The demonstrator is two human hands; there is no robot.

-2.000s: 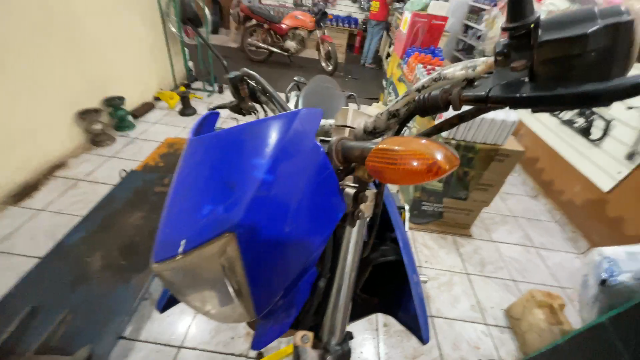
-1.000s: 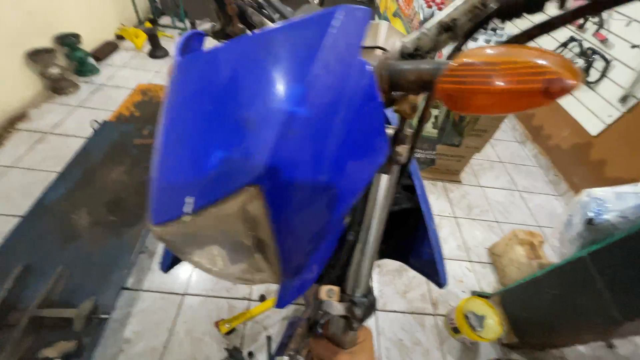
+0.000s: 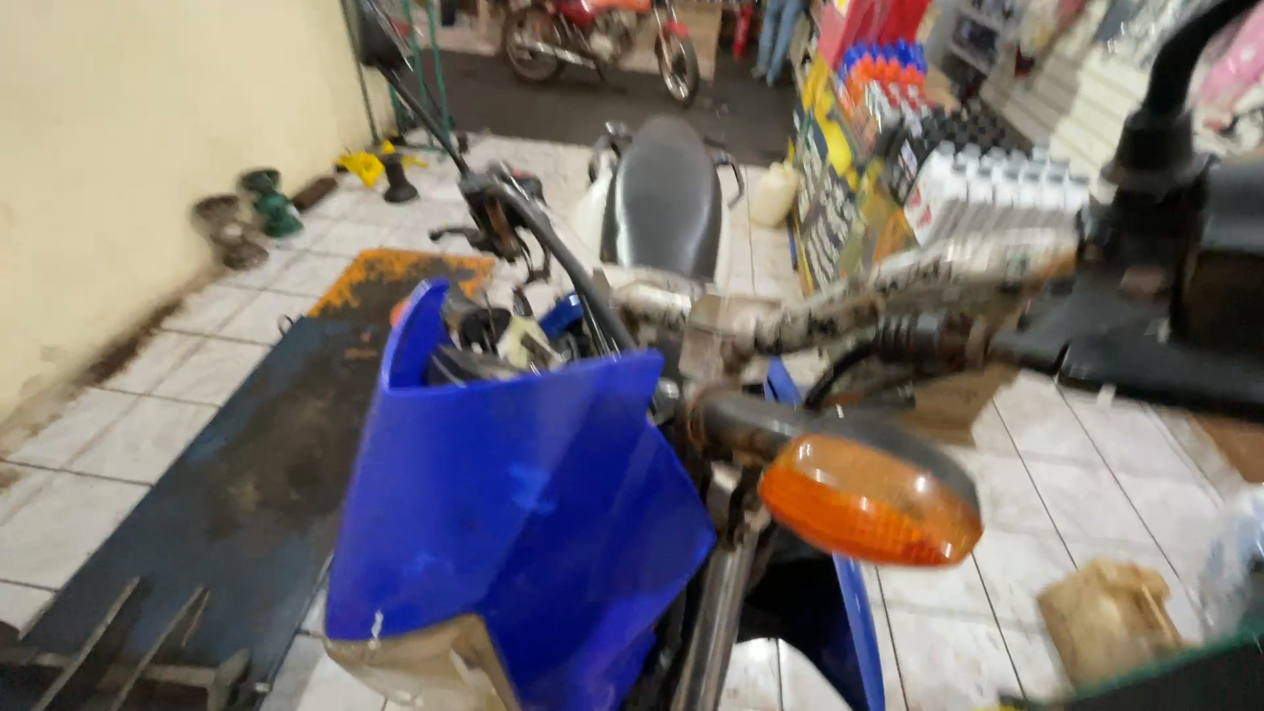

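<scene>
Neither of my hands shows in the head view now. A motorcycle fills the middle, seen from its front. Its blue plastic headlight fairing [image 3: 523, 494] tilts forward over the headlight lens [image 3: 425, 667]. An orange turn signal [image 3: 874, 502] sticks out to the right of the metal fork tube [image 3: 721, 622]. The handlebar [image 3: 918, 267] runs to a blurred black lever and mirror mount [image 3: 1155, 227] at the upper right. Behind the bar lies the black seat [image 3: 664, 202].
A dark lift platform [image 3: 237, 464] lies on the tiled floor at left. A red motorcycle [image 3: 602, 39] and a person's legs [image 3: 780, 39] are at the back. Bottles [image 3: 987, 188] stand at right; a stained plastic container [image 3: 1111, 617] sits at lower right.
The view has tilted up, bringing the seat into sight. A hand low by the fork one second ago is out of view.
</scene>
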